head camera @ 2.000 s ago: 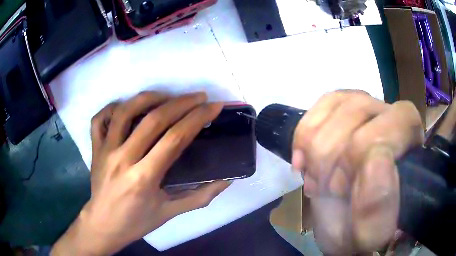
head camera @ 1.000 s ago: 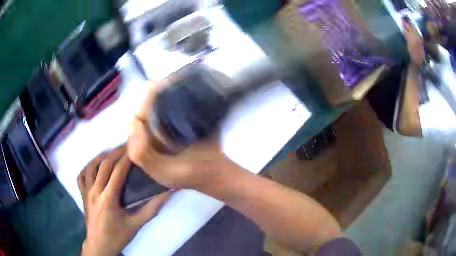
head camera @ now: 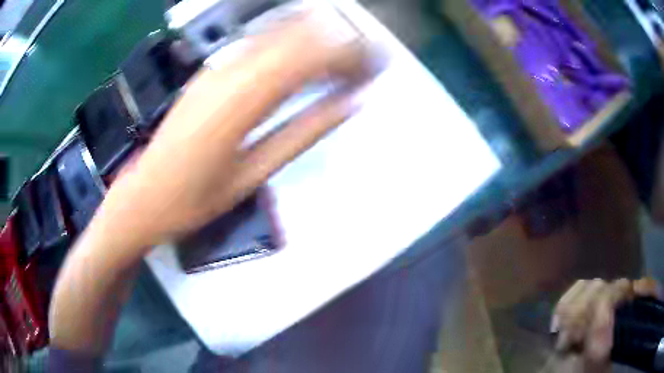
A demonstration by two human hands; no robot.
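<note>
A black-backed radio (head camera: 231, 234) with a red edge lies on the white work sheet (head camera: 378, 182), left of its middle. My left hand (head camera: 218, 138) is blurred, raised above the radio and the sheet, with thumb and fingers spread; nothing shows between them. It hides the upper left part of the radio. My right hand (head camera: 593, 320) is at the lower right, away from the sheet, closed on the black electric screwdriver (head camera: 641, 334), which is cut off by the picture's edge. The screwdriver's tip is not visible.
Several black-backed radios (head camera: 109, 124) stand in a row along the left of the sheet. Red units (head camera: 20, 295) lie at the far left. An open carton (head camera: 502, 80) of purple cells (head camera: 564, 65) is at the upper right. A brown box (head camera: 560, 240) stands below the bench edge. The screw feeder (head camera: 211, 29) is partly hidden.
My left hand has left the radio and reaches up and forward over the sheet. My right hand has moved away to the lower right with the screwdriver. The view has shifted.
</note>
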